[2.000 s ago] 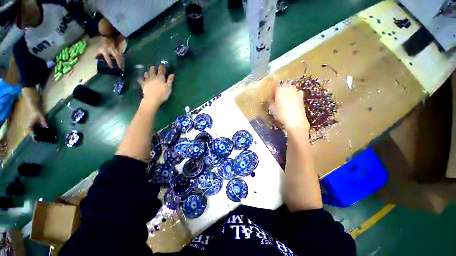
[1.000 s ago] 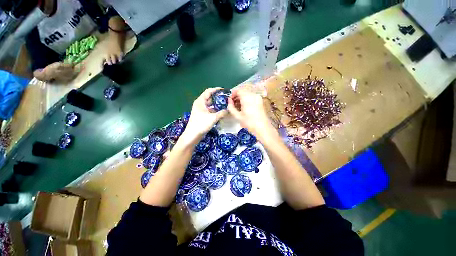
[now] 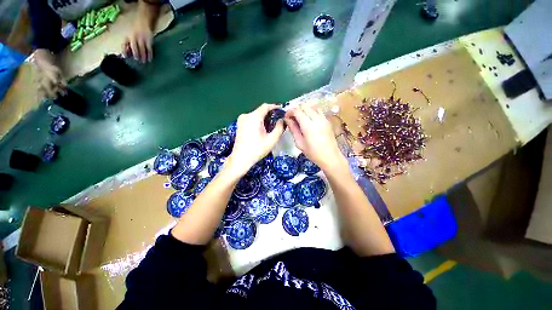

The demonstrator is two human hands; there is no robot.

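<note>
My left hand (image 3: 257, 134) holds a dark round unit (image 3: 274, 119) above the back edge of the white board (image 3: 318, 229). My right hand (image 3: 310, 130) touches the unit's right side with its fingertips pinched together; whether a small component is between them is hidden. Many blue-white patterned round units (image 3: 241, 233) lie heaped on the board below my hands and forearms. A loose pile of small red-brown leaded components (image 3: 393, 136) lies on the brown surface right of my right hand.
The green conveyor belt (image 3: 157, 115) crosses behind, carrying round units and black cylinders (image 3: 119, 69). A pale post (image 3: 358, 45) stands at its near edge. Cardboard boxes (image 3: 51, 240) are left, a blue bin (image 3: 423, 227) right. A person's hand (image 3: 140, 43) is opposite.
My left hand has come back from the belt with a round unit. My right hand has left the component pile and joined it. The unit now appears more tilted than one second ago.
</note>
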